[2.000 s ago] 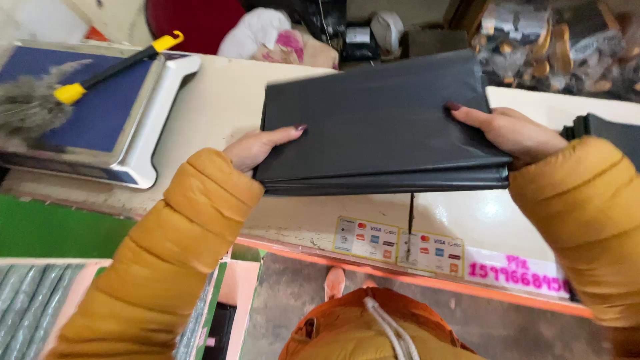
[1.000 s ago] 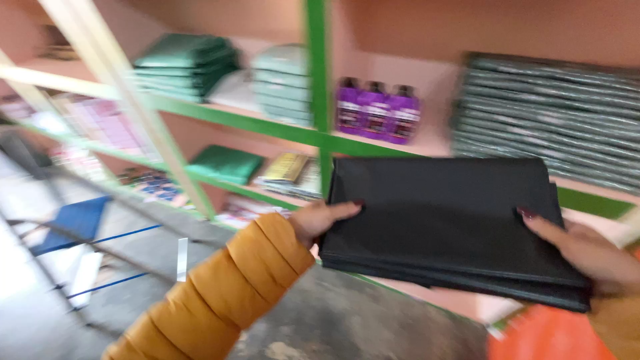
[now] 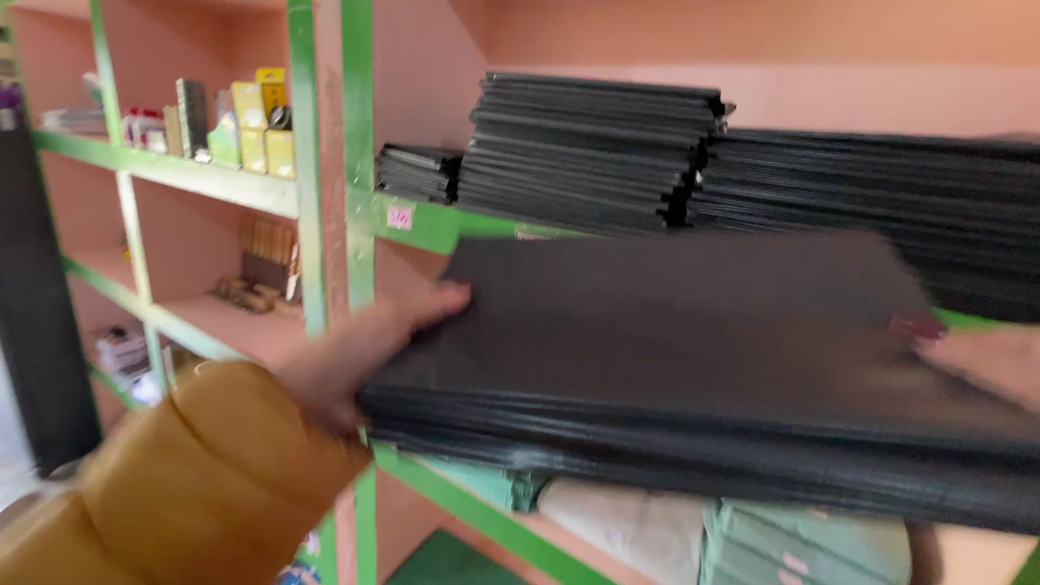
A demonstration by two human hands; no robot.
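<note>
A stack of flat black plastic packs (image 3: 650, 325) spans the middle and right of the head view, slightly blurred. My left hand (image 3: 374, 341) grips its left end, thumb on top, fingers mostly hidden below. At the far right edge my right hand (image 3: 975, 349) holds the other end with its thumb on top; the rest is hidden or out of view. Just behind the held stack, similar black packs (image 3: 577, 154) lie piled on a green-edged shelf, with a wider black pile (image 3: 877, 195) to their right and a small pile (image 3: 416, 172) to their left.
Green shelf posts (image 3: 359, 106) stand left of the piles. Further left, shelves hold yellow boxes (image 3: 264, 130) and wooden-handled items (image 3: 264, 260). Below the held stack lie pale green folded packs (image 3: 804, 540) and a white one (image 3: 626, 520). A small written tag (image 3: 400, 217) is on the shelf edge.
The view has swung from a counter, past other shelves, to the shelf with black piles. Both hands have kept hold of the black stack, which now is in front of those piles.
</note>
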